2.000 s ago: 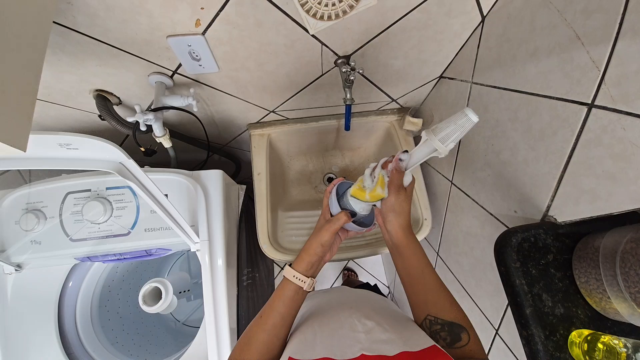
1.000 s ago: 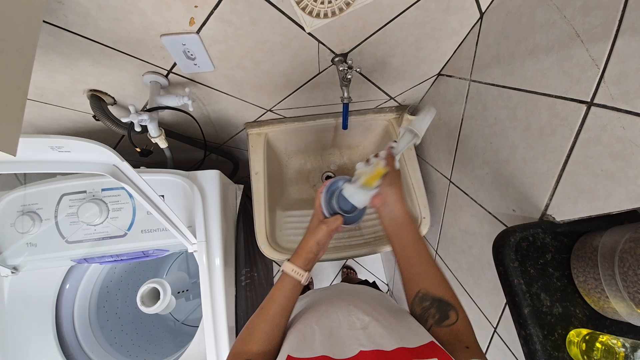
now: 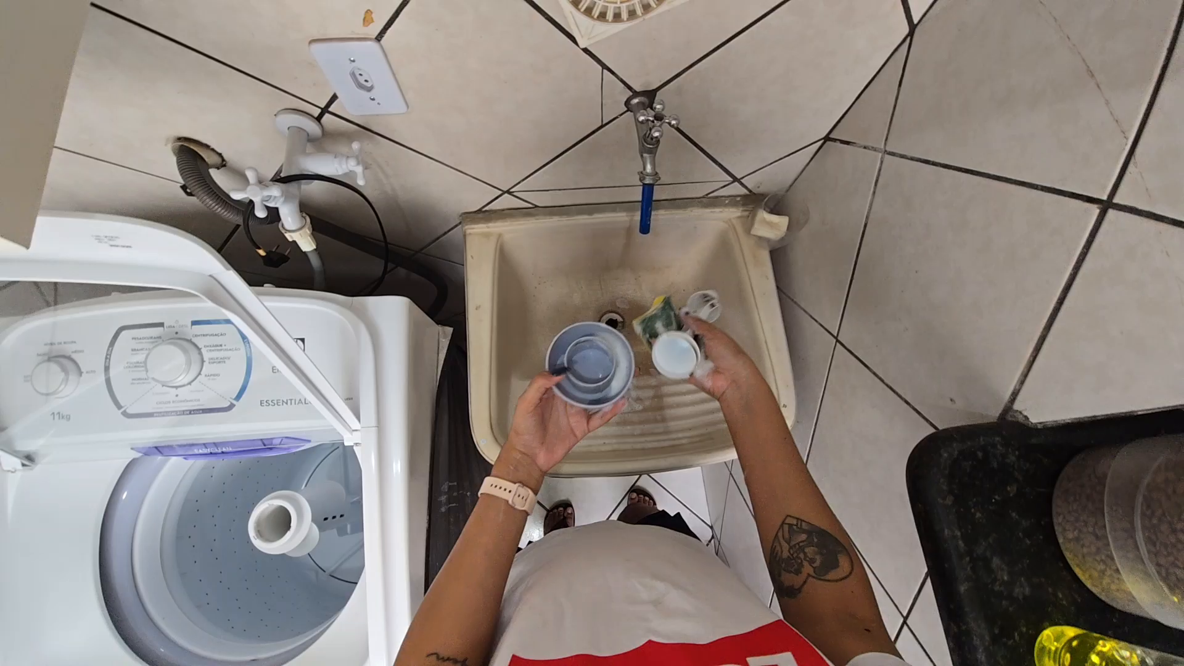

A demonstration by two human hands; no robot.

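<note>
My left hand holds a round blue-grey plastic part with a raised ring in its middle, its open face turned up, over the sink. To the right of it, my right hand grips a white plastic tube-like part by its round end, together with a green and yellow sponge. The two parts are apart. Both hands are above the beige laundry sink, whose drain shows between them. Foam or water clings to the fingers of my right hand.
A metal tap with a blue nozzle hangs over the sink's back edge. At left stands a top-loading washing machine with its lid up. A black stone counter holds clear containers and a yellow bottle at lower right. A bar of soap sits at the sink's corner.
The white part and the blue-grey part were together in my hands before and are now apart. My right hand has turned the white part, whose long end pointed up and right earlier.
</note>
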